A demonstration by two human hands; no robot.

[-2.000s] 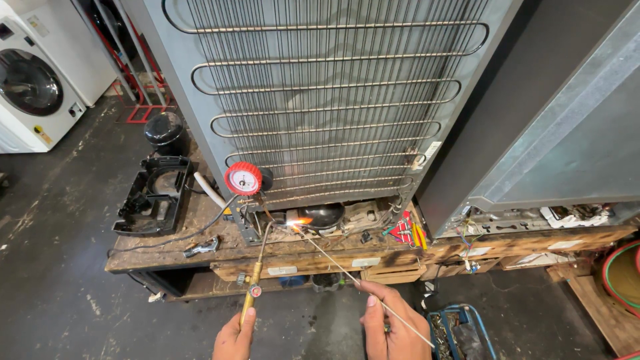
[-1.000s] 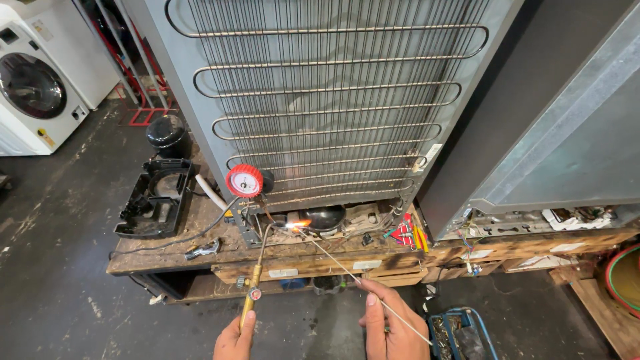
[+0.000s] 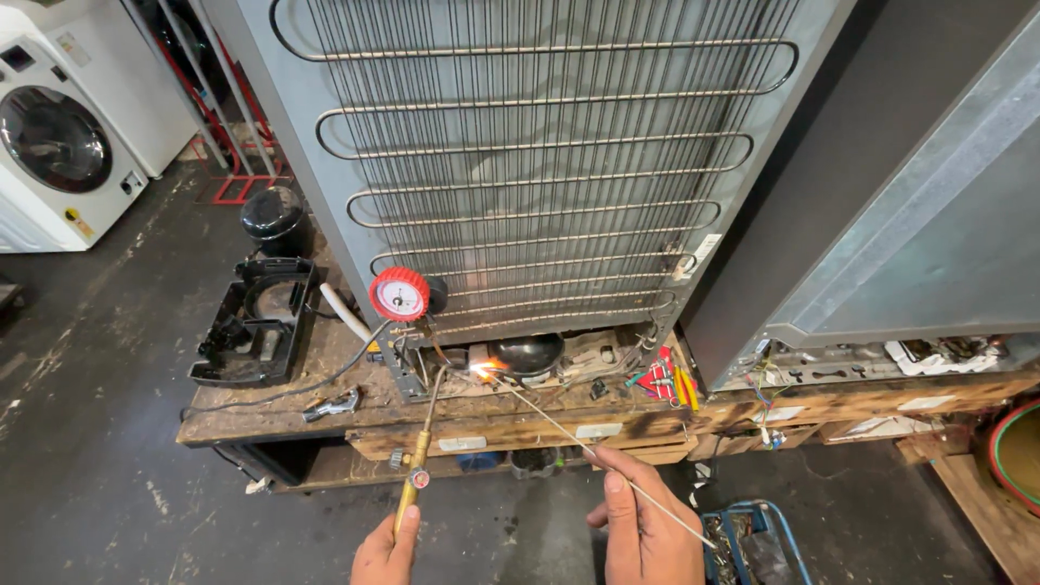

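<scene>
My left hand (image 3: pixel 387 548) grips the brass handle of a gas brazing torch (image 3: pixel 422 455), whose bent tip points up into the compressor bay of a refrigerator (image 3: pixel 520 187). A bright orange flame (image 3: pixel 487 370) burns just left of the black compressor (image 3: pixel 528 353). Between the thumb and fingers of my right hand (image 3: pixel 638 508) is a thin brazing rod (image 3: pixel 556 424), its far end at the flame. A red pressure gauge (image 3: pixel 400 294) stands at the left lower corner of the condenser coil. The joint itself is hidden by glare.
On the wooden bench (image 3: pixel 268 414) lie a black plastic case (image 3: pixel 258 325), a tube cutter (image 3: pixel 331 405) and pliers with red and yellow handles (image 3: pixel 673 380). A loose compressor (image 3: pixel 275 219) is behind the case. A second appliance (image 3: pixel 918 203) stands right; a blue tool tote (image 3: pixel 751 540) is on the floor.
</scene>
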